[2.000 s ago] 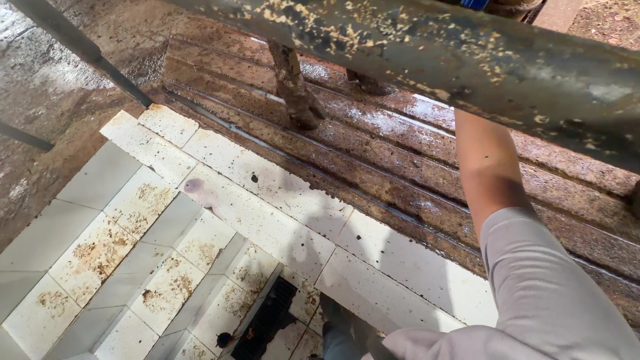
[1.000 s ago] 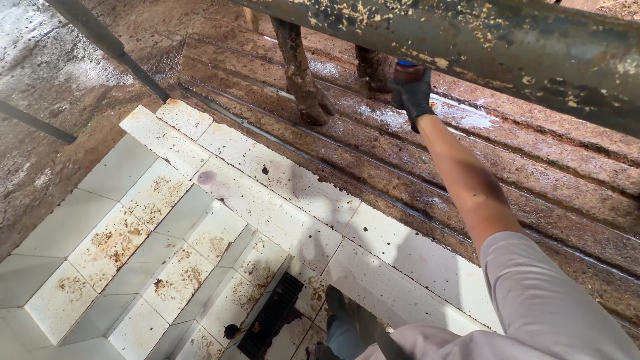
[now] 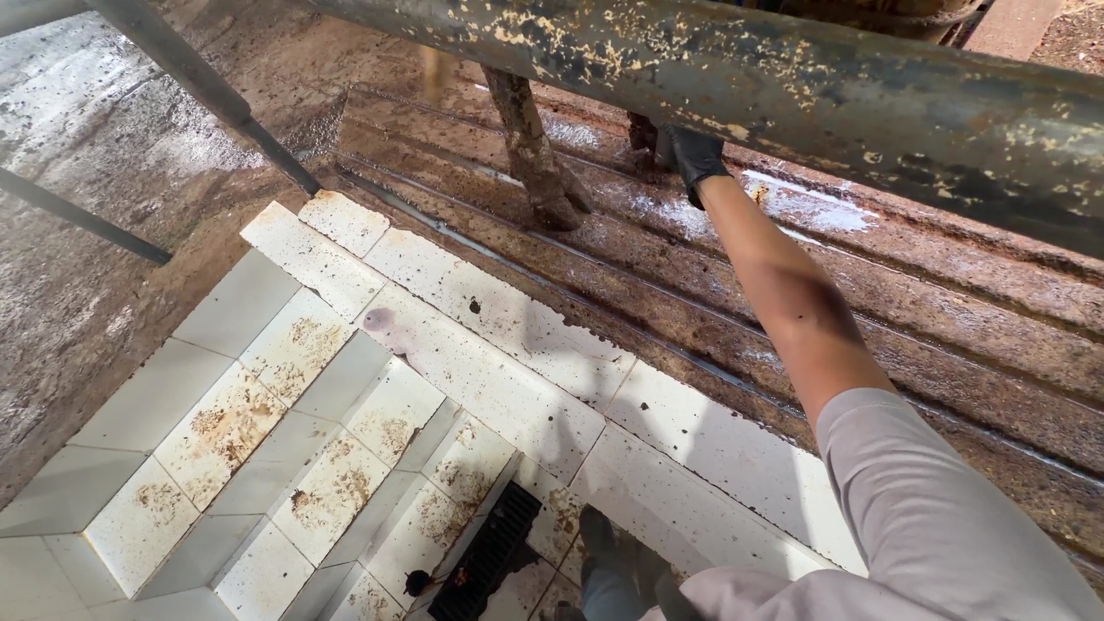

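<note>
My right hand (image 3: 697,162), in a black glove, reaches beneath a thick metal pipe rail (image 3: 776,95) with flaking paint. Its fingers are mostly hidden by the rail and by the turn of the hand, so what it holds cannot be told. Close beside it, on its left, is a muddy lower leg of a hoofed animal (image 3: 641,134). Another muddy leg with a cloven hoof (image 3: 552,194) stands on the grooved floor (image 3: 690,267). White liquid (image 3: 811,203) lies in patches on the floor near my wrist. My left hand is not in view.
White tiled steps (image 3: 302,345) with brown dirt descend at the lower left, beside a tiled ledge (image 3: 492,371). A black drain grate (image 3: 487,552) lies near my boot (image 3: 599,530). Slanting metal posts (image 3: 198,86) stand at the upper left, over wet brown ground.
My right hand was hidden behind the rail, then showed around an object with a blue and orange part. Now it is again partly under the rail, beside the rear leg, and that object is hidden.
</note>
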